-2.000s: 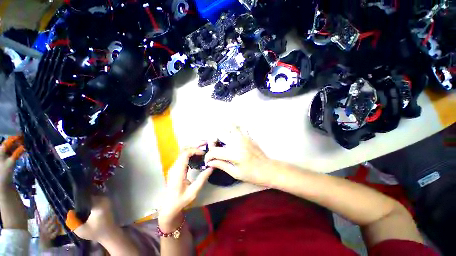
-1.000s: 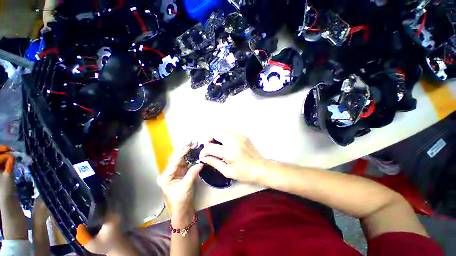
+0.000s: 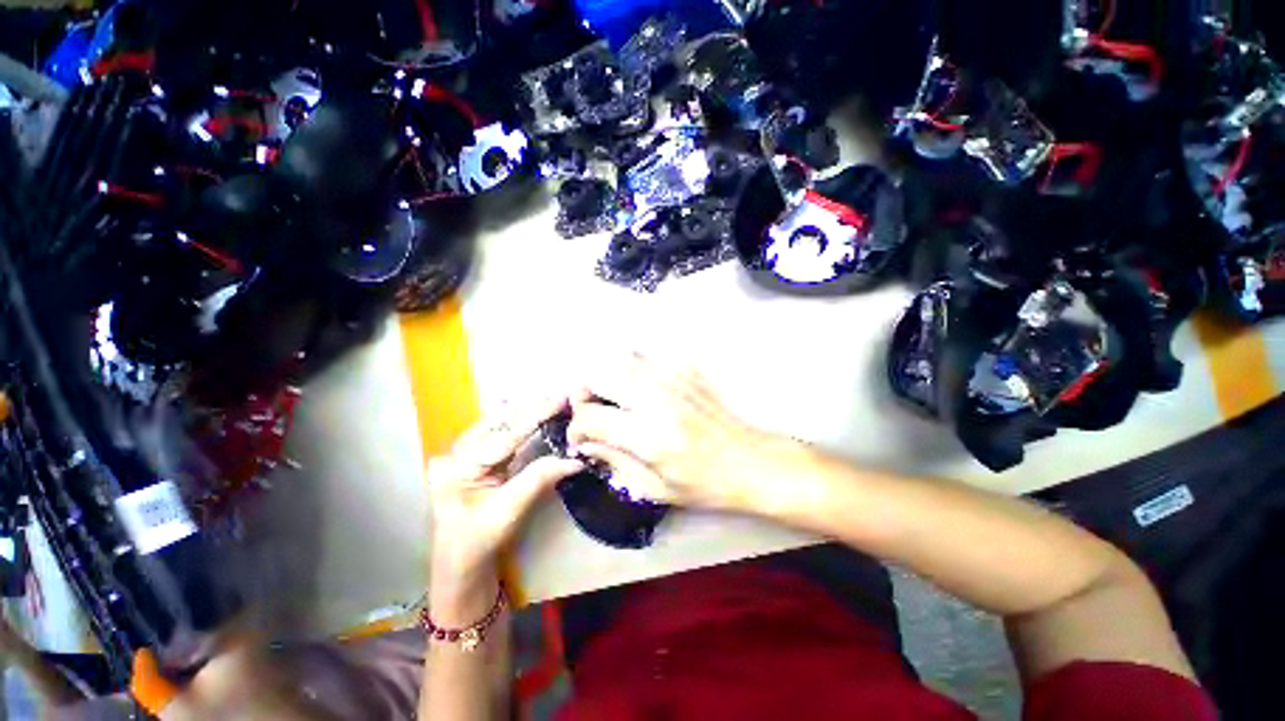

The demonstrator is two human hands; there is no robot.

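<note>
My left hand point(image 3: 486, 486) and my right hand point(image 3: 669, 430) meet over the white bench near its front edge. Between their fingertips is a small dark part point(image 3: 554, 433), mostly hidden, likely a camera module. A black camera housing point(image 3: 615, 510) lies under and in front of my right fingers, its near side showing. My fingers hide where the two meet. A cluster of dark lens boards point(image 3: 662, 240) lies at mid-bench beyond my hands. Another black housing with a white notched disc and red leads point(image 3: 813, 247) stands right of the cluster.
Housings with shiny boards point(image 3: 1043, 359) are heaped at right. Black housings with red leads point(image 3: 303, 183) fill the far left. Loose red pieces point(image 3: 247, 437) lie at left beside a ribbed black tray with a white label point(image 3: 152, 517). Another person's hand with orange fingertips point(image 3: 212, 683) is near the tray.
My hands stay together over the small part and housing, with slight finger shifts. The camera view has shifted a little. The ribbed tray and the other person's hand at left have moved down and left.
</note>
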